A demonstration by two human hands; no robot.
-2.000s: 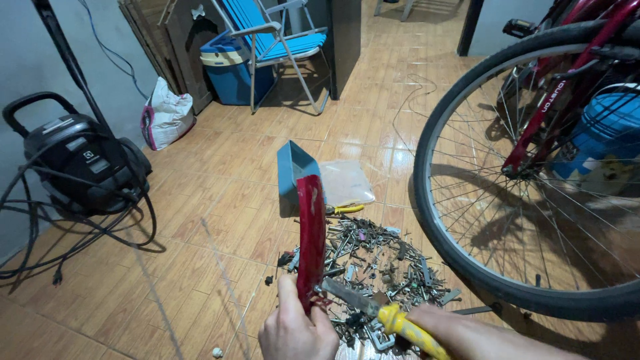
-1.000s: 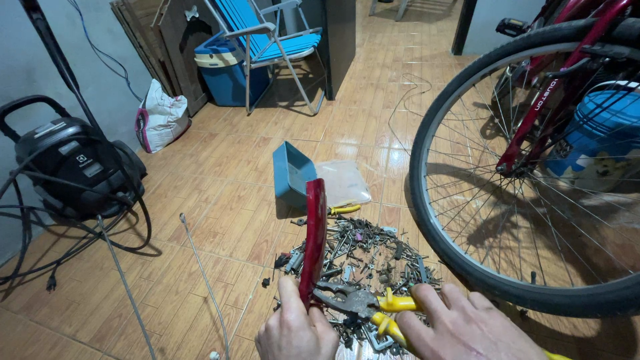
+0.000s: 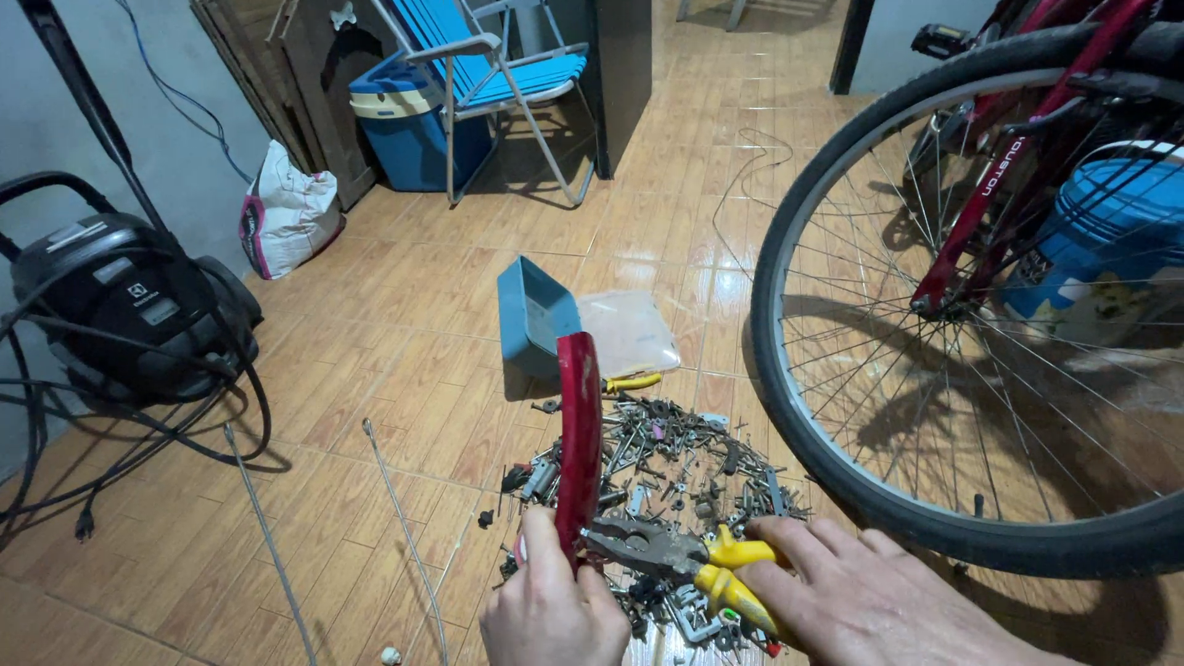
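My left hand (image 3: 555, 592) grips the lower end of a curved red metal piece (image 3: 578, 416) that stands nearly upright. My right hand (image 3: 832, 583) is closed on the yellow handles of combination pliers (image 3: 647, 548). The jaws of the pliers meet the right side of the red piece, just above my left thumb; what lies between them is too small to tell. Under and beyond both hands a pile of screws, bolts and small metal parts (image 3: 684, 444) spreads over the floor. A yellow-handled tool (image 3: 634, 381) lies at the pile's far edge.
A blue plastic box (image 3: 538, 314) and its translucent lid (image 3: 629, 330) lie beyond the pile. A bicycle wheel (image 3: 772, 370) stands at right, a blue bucket (image 3: 1110, 213) behind it. At left are a vacuum cleaner (image 3: 139, 305), cables and two thin metal rods (image 3: 402, 518). A folding chair (image 3: 546, 74) stands behind.
The pliers' jaws, spread wider one second ago, are now nearer together at the red piece. My right hand has come further into view since two seconds ago. The left still holds the red piece.
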